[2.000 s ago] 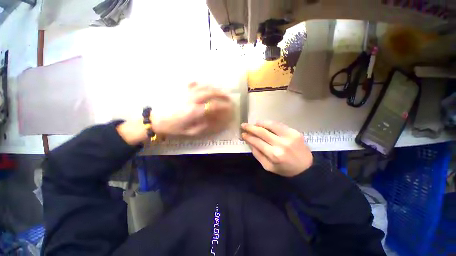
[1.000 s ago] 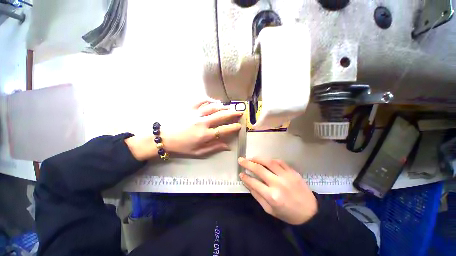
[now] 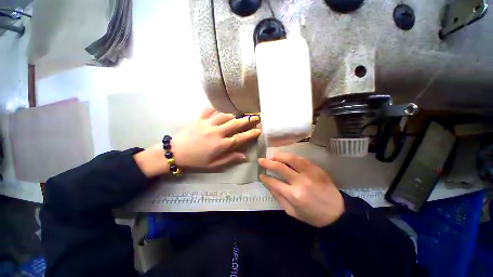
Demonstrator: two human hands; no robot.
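Note:
A grey-beige fabric panel (image 3: 227, 174) lies flat on the white table in front of the sewing machine (image 3: 340, 51). My left hand (image 3: 216, 139) lies flat on the panel, fingers spread and pointing at the needle area. My right hand (image 3: 304, 186) pinches the panel's folded edge (image 3: 262, 154) between thumb and fingertips, near the table front. The white machine head cover (image 3: 285, 89) hides the needle and presser foot. The ribbed tension dial (image 3: 350, 147) is right of the cover.
A fanned panel stack (image 3: 116, 35) lies upper left, and a single panel (image 3: 53, 140) at left. Scissors (image 3: 386, 146), partly hidden, and a smartphone (image 3: 421, 167) lie at right. Printed rule marks (image 3: 216, 199) run along the front edge. A blue crate (image 3: 446, 238) is below right.
The view has shifted, with the machine head now covering more of it. The fabric's near edge has moved away from the table front toward the needle. Both hands remain on the cloth.

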